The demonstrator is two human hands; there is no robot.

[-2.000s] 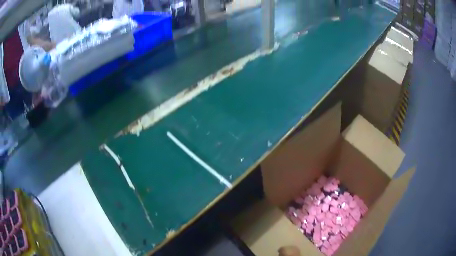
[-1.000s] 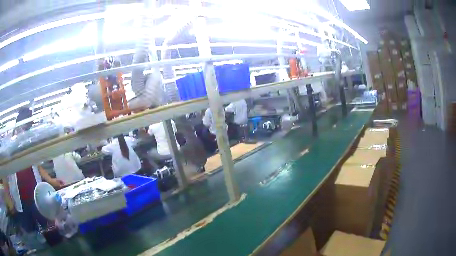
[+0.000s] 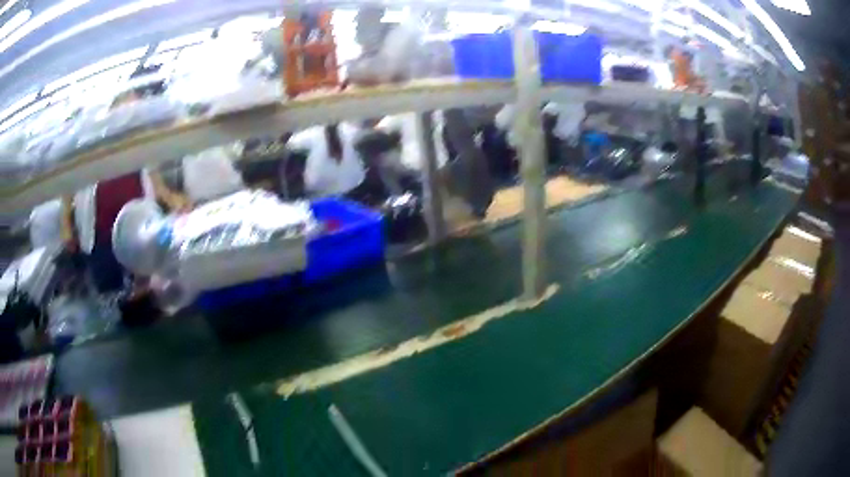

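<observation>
Neither of my hands is in the picture. Nearest in front of me is the green bench mat (image 3: 447, 401), with white strips on it. At the lower left, rows of pink units (image 3: 51, 424) with dark faces sit on a box with yellowish film (image 3: 101, 452), cut off by the lower edge. A white sheet (image 3: 158, 442) lies beside it. The view is blurred.
Blue bins (image 3: 349, 244) with a pale stack (image 3: 244, 233) stand across the bench, beside a white fan (image 3: 138, 235). A post (image 3: 532, 177) rises from the bench to a shelf. Cartons (image 3: 760, 321) line the right side below the edge. People in white sit beyond.
The view first rose from the bench and the open carton of pink parts, then turned left and down. The pink units are back at the lower left; the carton's contents are out of view.
</observation>
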